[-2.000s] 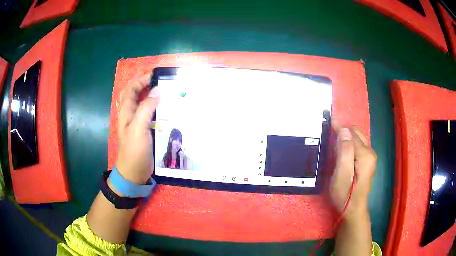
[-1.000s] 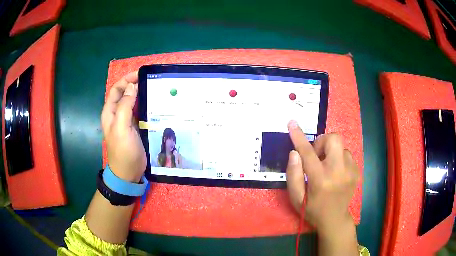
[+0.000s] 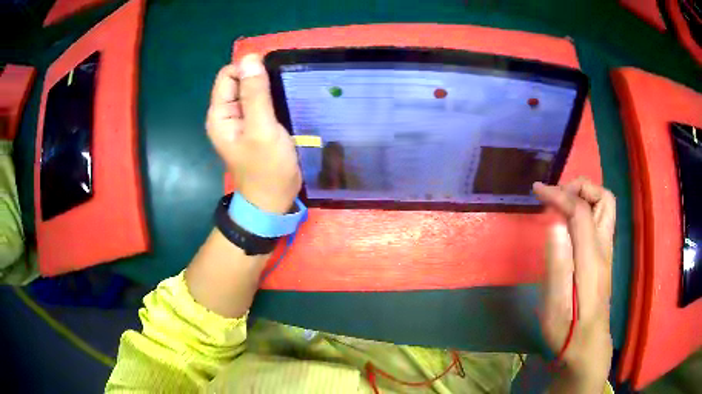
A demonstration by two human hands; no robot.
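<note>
The lit tablet is tilted above the orange-red foam pad, its display dimmed by the angle, with one green and two red dots along the top. A yellow tab shows at its left edge. My left hand grips the tablet's left edge, thumb at the upper corner, fingers partly hidden. My right hand is blurred at the lower right corner, a fingertip at the screen's edge; it does not hold the tablet. A red cord runs along it.
Dark tablets lie on foam pads at the left and right, on the green surface. More pads show at the upper corners. A yellow sleeve of another person shows at the left edge. A yellow floor line is at lower left.
The tablet, flat on the pad a second ago, is now tilted up by my left hand. My right hand has moved from the middle of the screen to its lower right corner. The view has shifted.
</note>
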